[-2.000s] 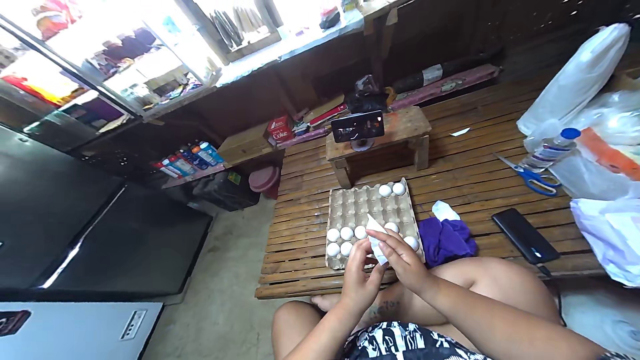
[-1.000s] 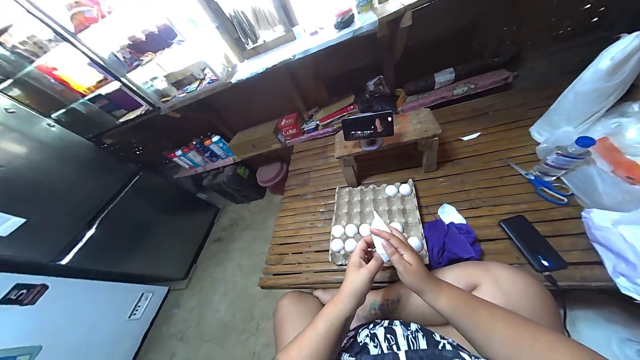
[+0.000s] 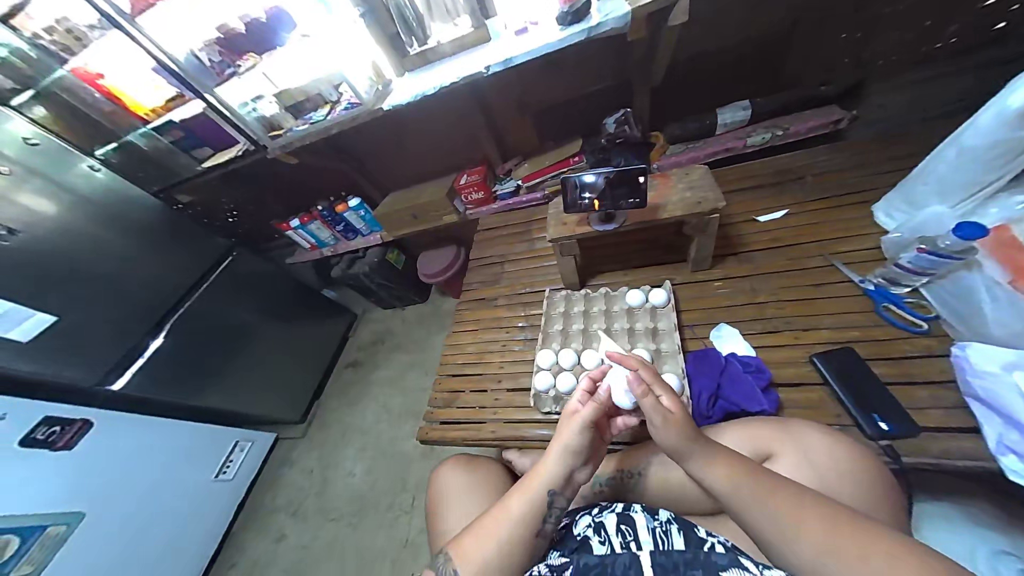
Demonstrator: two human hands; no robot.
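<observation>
Over the near edge of a cardboard egg tray (image 3: 588, 320), my left hand (image 3: 588, 420) and my right hand (image 3: 660, 400) meet around a white egg (image 3: 622, 392). A white tissue or cloth, with a pointed corner (image 3: 610, 346) sticking up, lies against the egg between my fingers. White eggs (image 3: 546, 359) fill part of the tray's near rows, and two more eggs (image 3: 646, 298) sit at its far right corner. My hands hide some near cups. A purple cloth (image 3: 732, 386) lies right of the tray, touching a small white piece (image 3: 731, 340).
A small wooden stool (image 3: 640, 212) bearing a phone on a stand (image 3: 605, 190) is beyond the tray. On the right of the bamboo platform (image 3: 480, 320) are a black power bank or phone (image 3: 866, 394), blue-handled scissors (image 3: 896, 308), a plastic bottle (image 3: 928, 256) and plastic bags (image 3: 952, 176).
The egg between my hands shows more plainly now, below the white tissue or cloth. My hands stay together over the tray's near edge.
</observation>
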